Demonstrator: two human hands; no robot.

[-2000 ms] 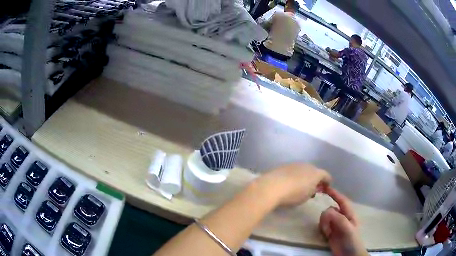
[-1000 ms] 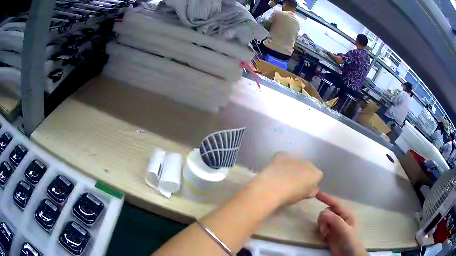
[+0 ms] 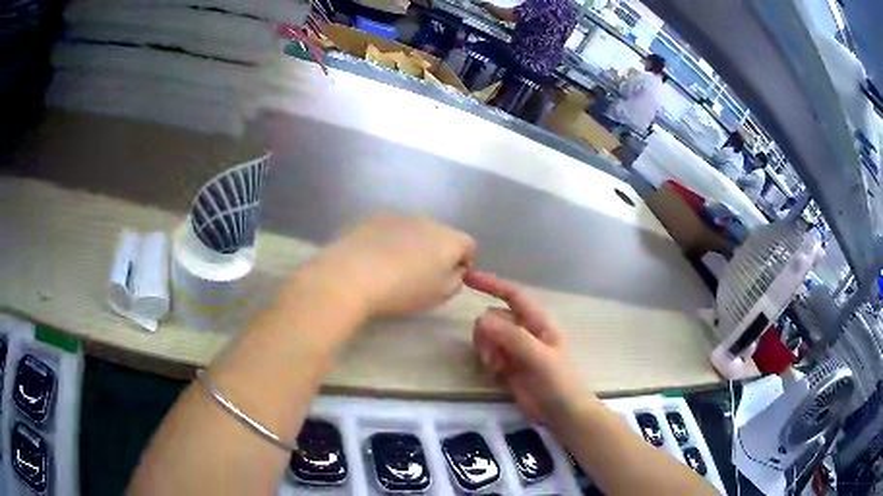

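My left hand (image 3: 411,266), with a thin metal bangle on the wrist, is above the pale wooden board, its fingers bent and fingertips together. My right hand (image 3: 523,344) has its index finger stretched out to the left fingertips; its other fingers are curled. The fingertips meet or nearly meet; whether a tiny piece is between them cannot be told. A larger label roll (image 3: 208,276) with an upright gridded strip (image 3: 230,208) stands left of my hands, beside small white rolls (image 3: 142,276). Watch bodies (image 3: 400,460) sit in a white tray (image 3: 354,448) below, partly hidden by my arms.
The wooden board (image 3: 407,363) spans the bench. Another watch tray (image 3: 60,426) is at lower left. Stacked white trays (image 3: 160,68) are at upper left. A pink fan (image 3: 760,281) and a white fan (image 3: 823,402) stand at right. People (image 3: 542,34) are in the background.
The view has turned right, so the rolls and stack have shifted left and both fans and the front tray show more. My hands stay together with the fingertips at each other.
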